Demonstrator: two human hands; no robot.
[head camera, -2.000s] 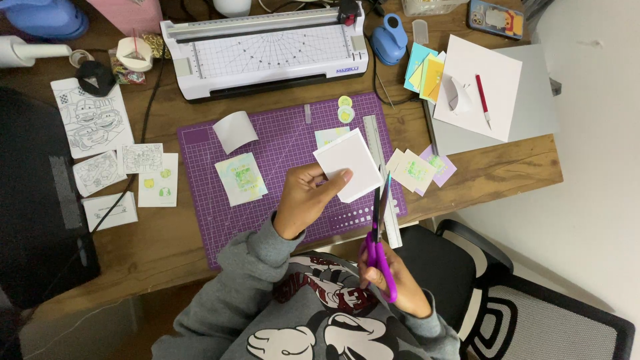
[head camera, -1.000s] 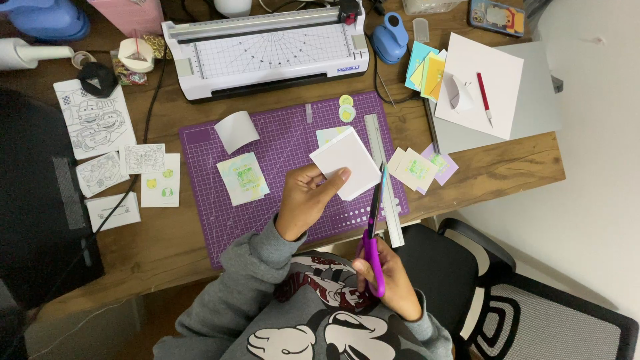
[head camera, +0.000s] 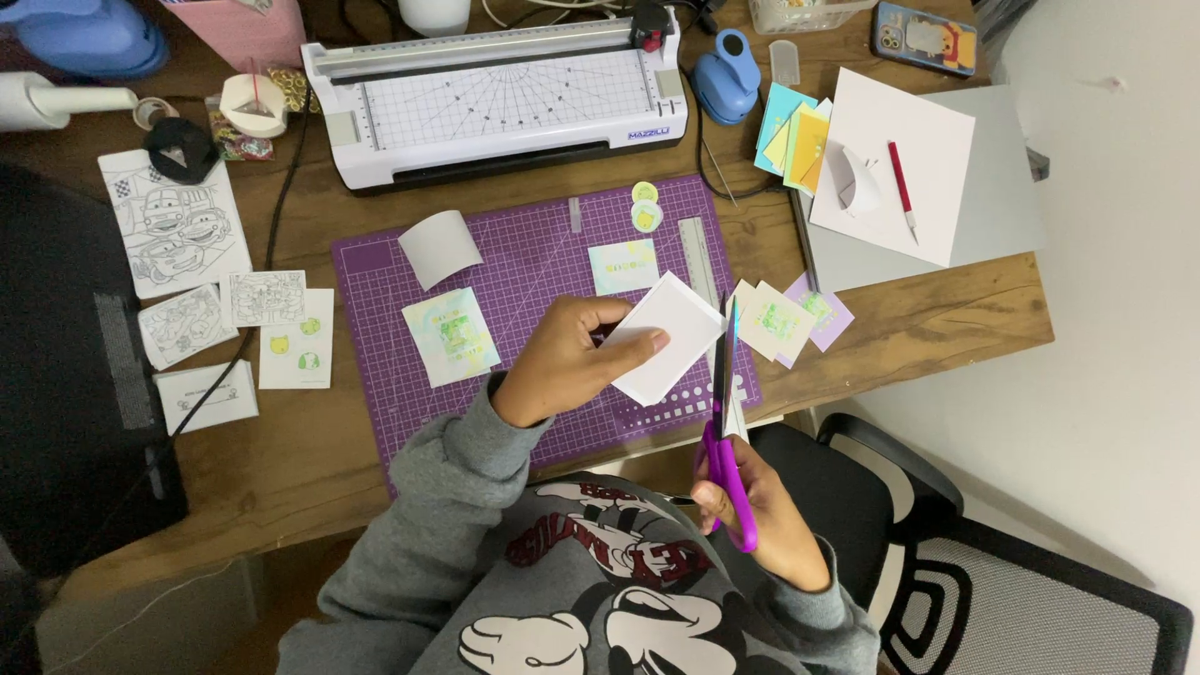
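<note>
My left hand pinches a white rectangular card between thumb and fingers, tilted above the purple cutting mat. In my right hand are scissors with purple handles, their blades pointing away from me and slightly apart. The blades stand at the card's right corner; whether they touch it I cannot tell. Beneath the blades a clear ruler lies along the mat's right side. Printed cards and a curled white sheet rest on the mat, with two round cutouts near its far edge.
A white paper trimmer stands behind the mat, beside a blue craft punch. At right, a red craft knife lies on white paper over a grey laptop. Line drawings and a black cable are at left.
The scissor blades, more widely apart two seconds ago, are now closer together. My left hand still holds the card, which has turned slightly.
</note>
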